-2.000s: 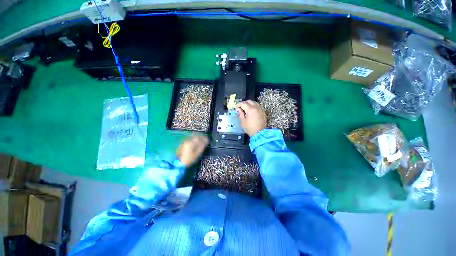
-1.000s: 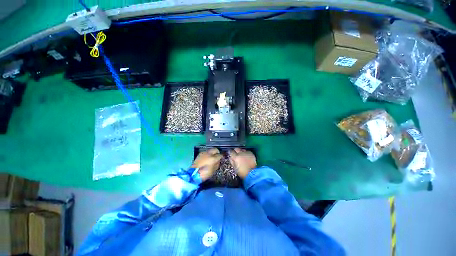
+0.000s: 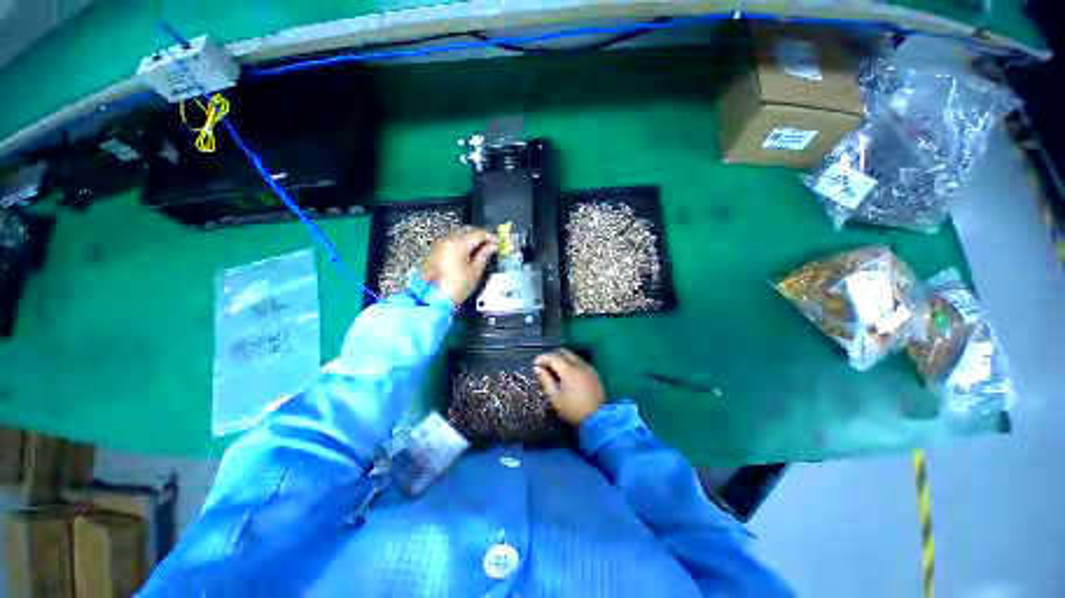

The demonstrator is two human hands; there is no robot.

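Note:
The fixture (image 3: 510,193) is a long black base with a silver plate (image 3: 510,291) near its close end. A small yellow piece (image 3: 505,238) sits at its middle. My left hand (image 3: 459,262) reaches over the left tray to the fixture, fingertips at the yellow piece; any small part in them is too small to tell. My right hand (image 3: 569,386) is over the right edge of the front tray (image 3: 502,403), thumb and fingertips close together; whether they hold a tiny part cannot be told. The left tray (image 3: 420,240) and right tray (image 3: 611,255) hold heaps of tiny metal parts.
A thin dark tool (image 3: 683,383) lies right of the front tray. A labelled zip bag (image 3: 266,339) lies left. Bags of parts (image 3: 858,301) and a cardboard box (image 3: 788,117) are at the right. A blue cord (image 3: 275,187) runs to my left cuff. A clear-grey badge (image 3: 426,453) hangs by my left sleeve.
My left hand has moved from the front tray up to the yellow piece. My right hand has stayed by the front tray, shifting slightly. Earlier, my right hand was at the yellow piece.

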